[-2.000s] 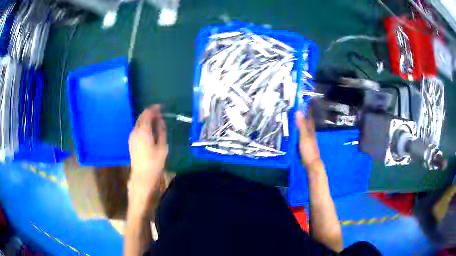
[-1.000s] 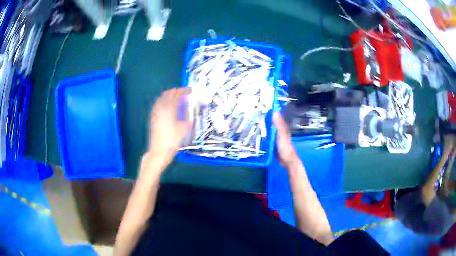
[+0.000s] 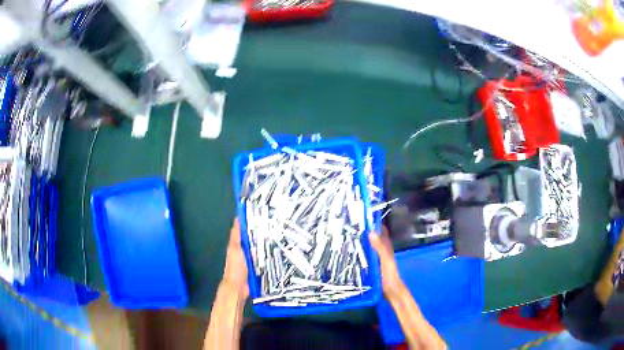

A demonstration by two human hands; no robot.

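A blue parts tray [image 3: 248,270] full of slim metal parts [image 3: 301,225] lies in front of me at the bench's front edge. My left hand [image 3: 236,263] is against its left side and my right hand [image 3: 386,263] against its right side, so both hold it. Part of another blue tray with parts shows behind its right rim. A loose metal part [image 3: 269,139] sticks out at the tray's far edge.
An empty blue tray [image 3: 140,243] lies at the left and another blue tray [image 3: 438,284] at the right. A grey press or fixture [image 3: 472,229], a white parts tray [image 3: 573,198] and red bins [image 3: 520,119] stand right. White uprights [image 3: 164,61] rise back left. A person's arm [image 3: 609,273] shows far right.
My left hand has moved from above the tray's left part to its left side. The view has shifted, so the bench things sit lower in the picture.
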